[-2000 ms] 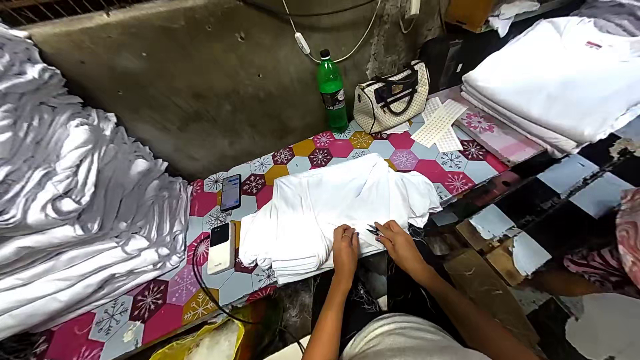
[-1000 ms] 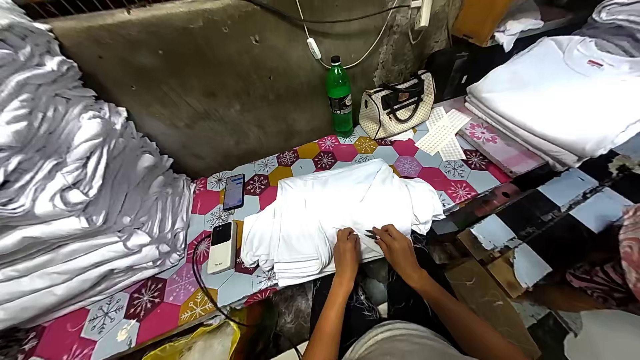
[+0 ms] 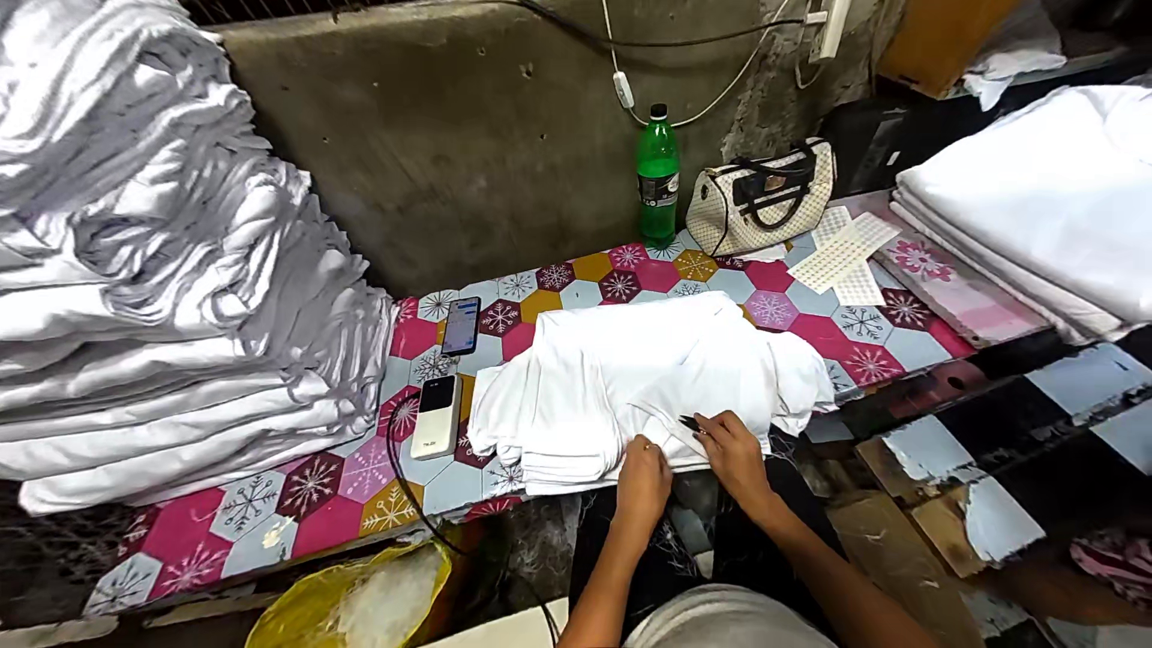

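Several white garments lie in a loose stack on the hexagon-patterned table cover. At the near edge of the stack, my left hand pinches a bit of the top garment's white fabric between thumb and fingers. Just right of it, my right hand holds a small dark tool, perhaps thread snips, its tip pointing left over the cloth. The tool is too small to name for certain. Part of the fabric between the hands is raised in a fold.
A tall pile of white garments stands left. Phone, power bank, green bottle, handbag and perforated-looking sheets lie around the stack. Folded white garments are at right, a yellow sack below. Someone's patterned clothing shows lower right.
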